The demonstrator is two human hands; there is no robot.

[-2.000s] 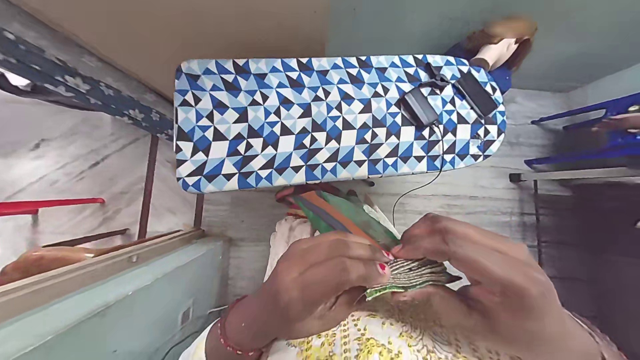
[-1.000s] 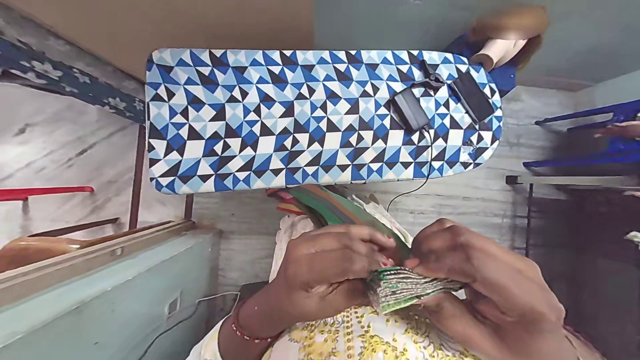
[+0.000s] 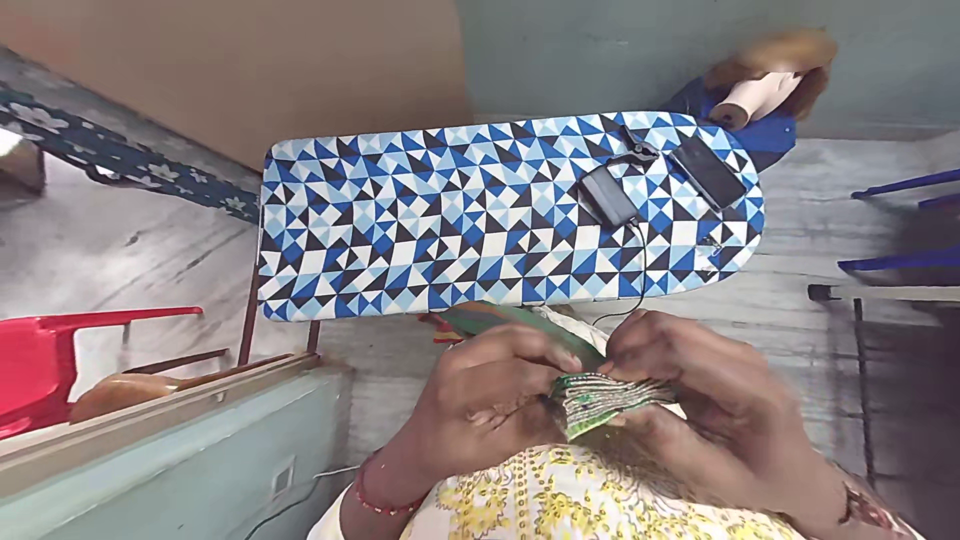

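A strip of green fabric with beaded edging (image 3: 611,401), gathered in tight pleats, is pinched between my hands in front of my body. My left hand (image 3: 495,394) grips its left end, fingers and thumb closed on it. On the other side, my right hand (image 3: 697,405) holds the right end, its thumb below and fingers above. The fingertips of both hands are near each other at the top edge. Behind them a green cloth (image 3: 517,319) hangs below the ironing board's edge; whether it joins the pleated piece cannot be told.
An ironing board (image 3: 450,217) with a geometric cover stands ahead. On it lie a black box-like device (image 3: 607,196) with a cable, a smartphone (image 3: 707,172) and a dark clip-like item (image 3: 639,150). A mannequin (image 3: 757,97) is behind it, a red chair (image 3: 37,367) at left, blue chair parts (image 3: 900,262) at right.
Both hands stay on the pleated fabric, and its stacked folds now face the camera more openly than two seconds ago. The view has shifted somewhat.
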